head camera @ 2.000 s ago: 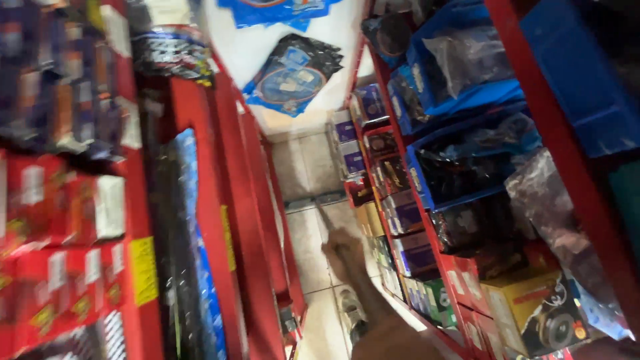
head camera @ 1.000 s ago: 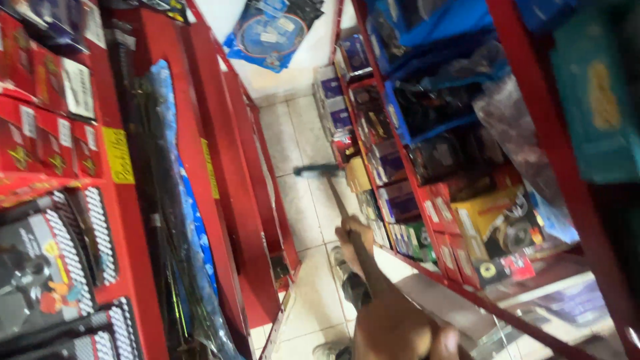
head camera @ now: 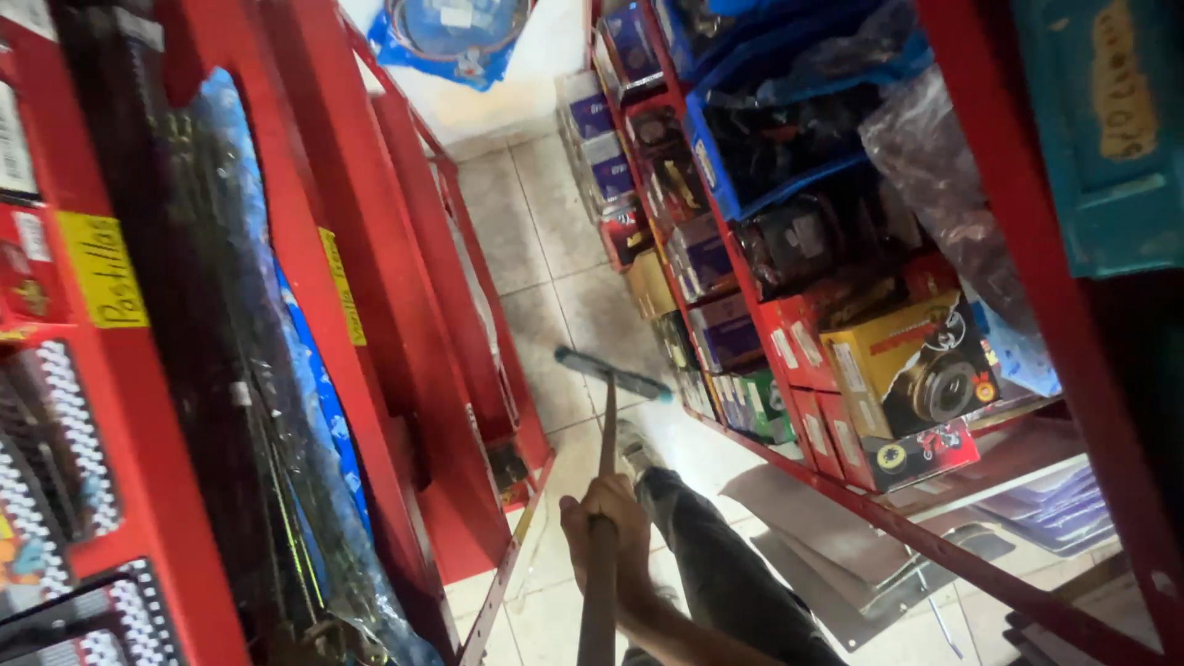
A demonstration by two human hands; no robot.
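Observation:
My right hand [head camera: 606, 527] is closed around the long handle of a floor broom or squeegee [head camera: 610, 373]; which of the two I cannot tell. The handle runs from the bottom edge of the head view, through the fist, to a narrow, dark head with a teal end. That head lies across the pale floor tiles [head camera: 518, 231] in the narrow aisle, just ahead of a shoe [head camera: 636, 444]. The forearm comes in from the lower right, beside a dark trouser leg [head camera: 712, 555]. My left hand is out of view.
Red metal shelving [head camera: 370, 185] with long plastic-wrapped parts stands close on the left. On the right, red shelves hold boxed parts [head camera: 906, 370] and blue bins [head camera: 777, 139]. Flat sheets [head camera: 823, 546] lie low at the right. A blue packet [head camera: 453, 37] hangs at the far wall.
The broom or squeegee head has swung from crosswise to a slant and come closer to the shoe. A second hand, low in the frame one second ago, has left view.

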